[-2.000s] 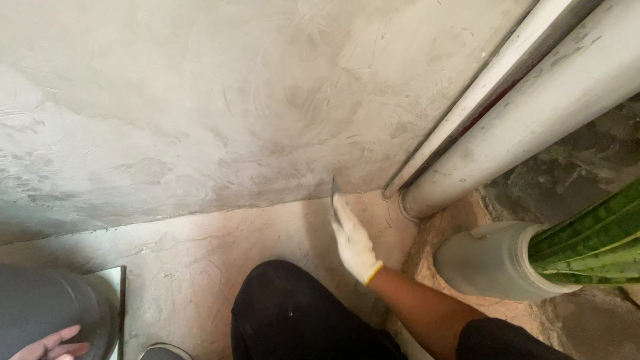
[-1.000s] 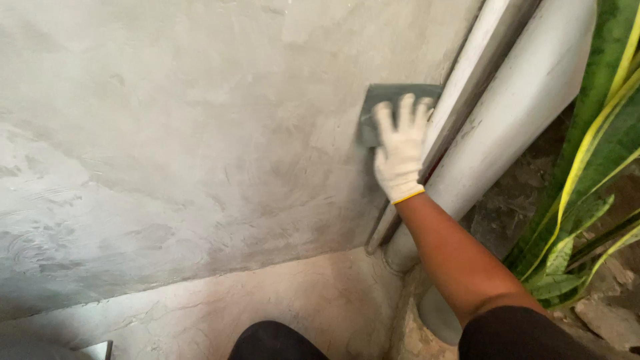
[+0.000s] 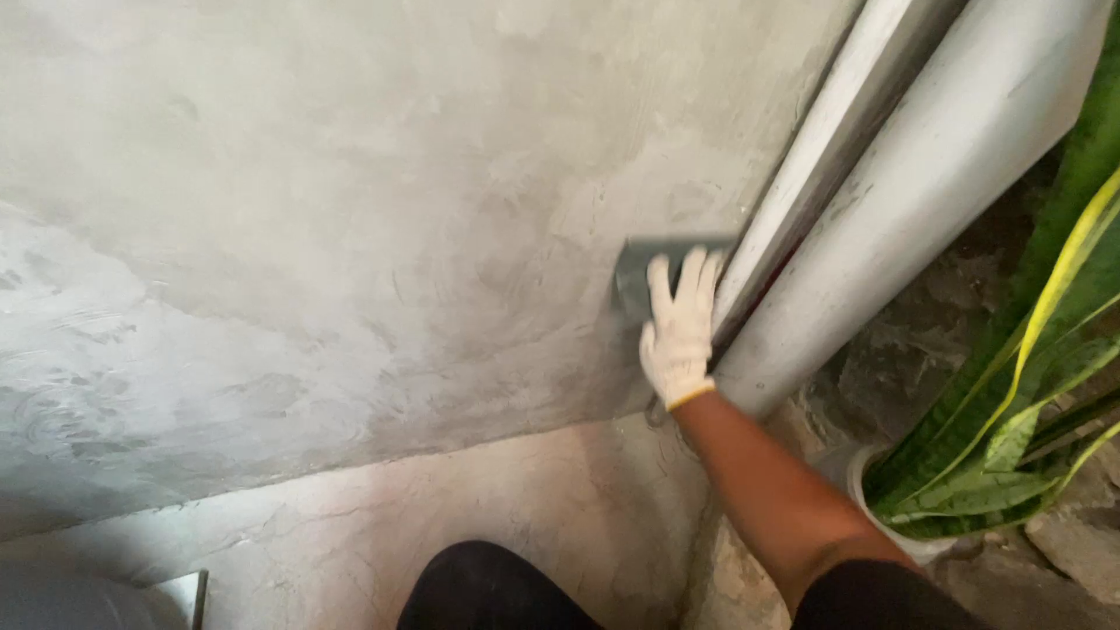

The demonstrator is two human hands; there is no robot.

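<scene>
My right hand (image 3: 681,328), in a white knit glove with a yellow cuff edge, presses a dark sheet of sandpaper (image 3: 637,276) flat on the grey plastered wall (image 3: 394,219). Its fingers are spread over the sheet, close beside the pale vertical strip (image 3: 814,157) in the corner. The sheet's right part lies under the fingers; its exact kind is hard to tell from the blur. Rough swirl marks show on the wall at the lower left. My left hand is out of view.
A thick grey pipe (image 3: 919,192) runs beside the strip. At the right, a snake plant (image 3: 1006,437) stands in a pale pot (image 3: 862,477) among stones. My dark-clad knee (image 3: 490,591) is over the pale floor (image 3: 350,534). A grey rounded object (image 3: 70,604) stands at the lower left.
My right hand went from near the wall's foot up onto the wall beside the strip, then somewhat lower with the sheet. My bare left hand, at the lower left two seconds ago, has left the view.
</scene>
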